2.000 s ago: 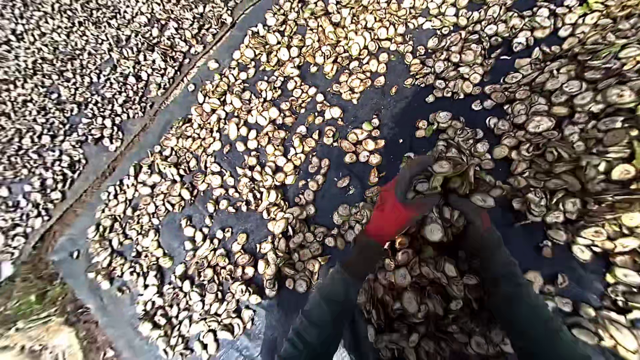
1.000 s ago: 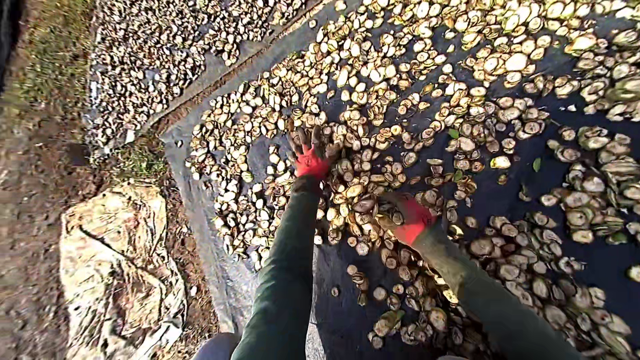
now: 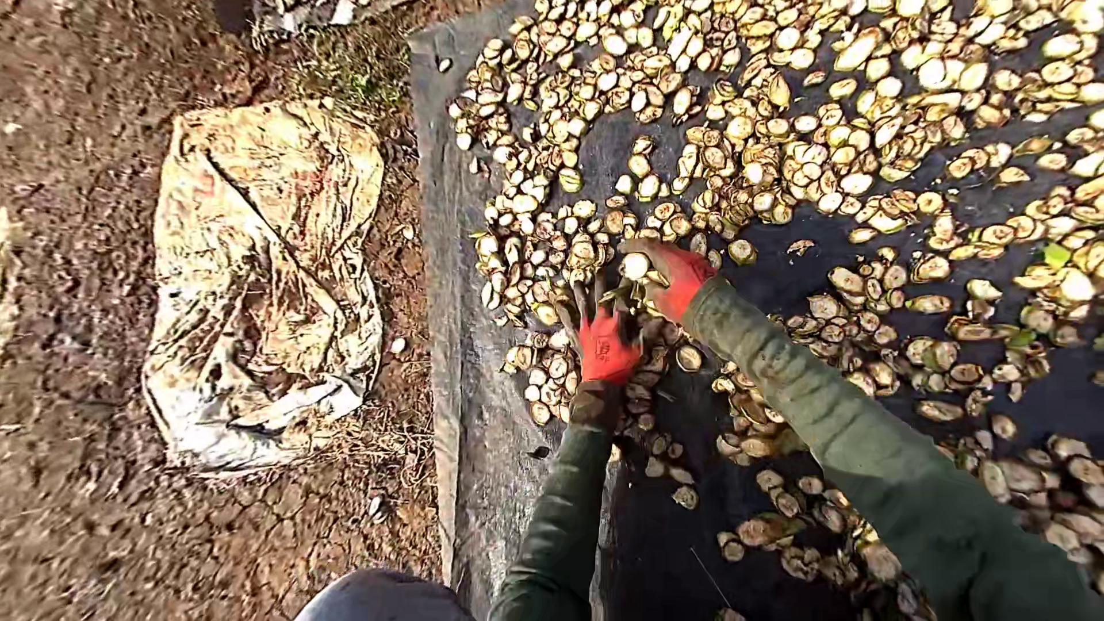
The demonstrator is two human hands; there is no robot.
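Round and oval pale slices with brown rims [image 3: 837, 164], apparently of a plant or vegetable, lie scattered over a dark tarp [image 3: 660, 535]. My left hand [image 3: 606, 341], in a red glove with dark, dirty fingers, rests spread and palm down on the slices near the tarp's left side. Just above and to its right is my right hand [image 3: 673, 276], gloved alike, bent over the slices with a few pale ones at its fingers. Whether it grips them cannot be told. The two hands are close together. Long green sleeves cover both arms.
Left of the tarp, a crumpled, dirty whitish sack [image 3: 267, 285] lies on bare brown soil [image 3: 78, 517]. Grass [image 3: 358, 82] grows by the tarp's upper left corner. My knee [image 3: 379, 597] shows at the bottom edge. Thicker heaps of slices lie at the lower right.
The view has swung left, bringing the whole sack in. My hands, apart one second ago, are now close together. Two seconds ago both were at a dense heap of slices.
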